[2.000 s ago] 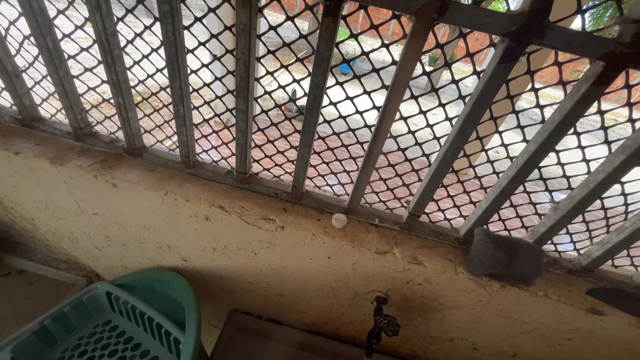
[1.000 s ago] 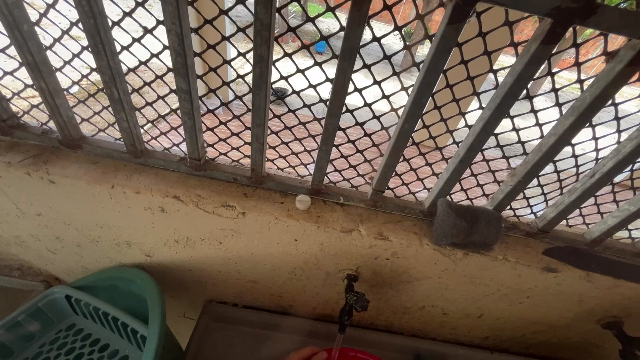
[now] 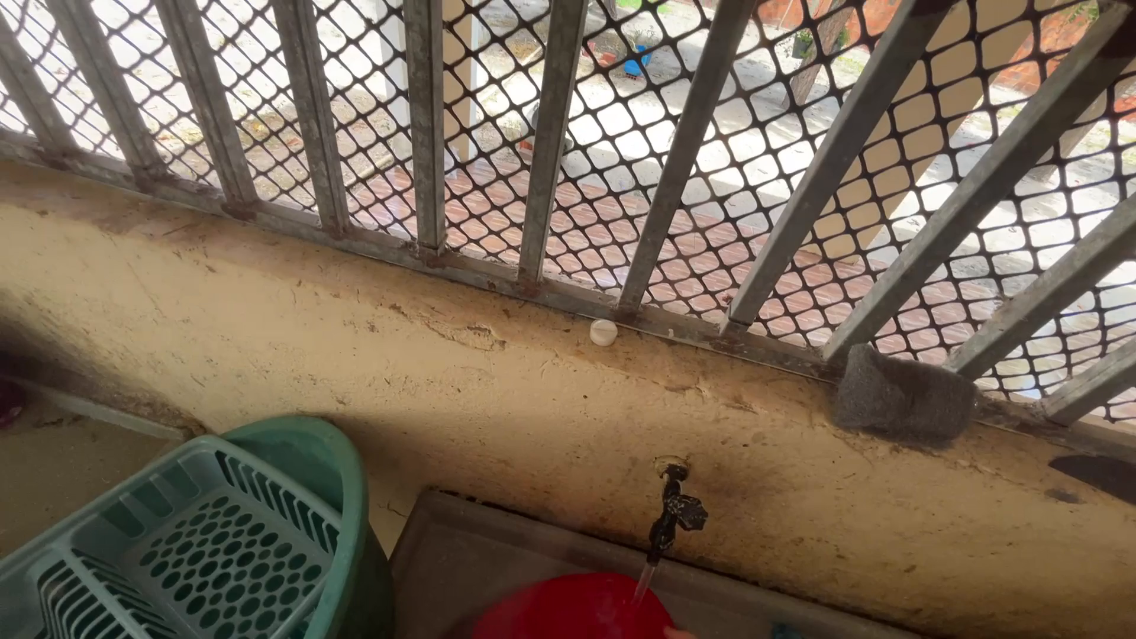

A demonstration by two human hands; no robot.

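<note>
A red plastic vessel (image 3: 577, 608) sits at the bottom edge of the view, under a dark, worn wall tap (image 3: 666, 524). Water (image 3: 643, 584) runs from the tap into or onto it. One fingertip (image 3: 680, 633) shows at the vessel's right side, at the frame's lower edge; which hand it belongs to cannot be told. The rest of both hands is out of view. The vessel's lower part is cut off by the frame.
A grey sink or basin (image 3: 461, 541) lies below the tap. At the left, a pale green dish rack (image 3: 222, 541) rests in a green tub (image 3: 342, 453). On the ledge below the barred window are a white cap (image 3: 603, 332) and a grey scouring pad (image 3: 905, 395).
The red vessel and fingertip, not seen two seconds ago, now show under the tap. Water runs from the tap, as it did one second ago; none shows in the oldest frame.
</note>
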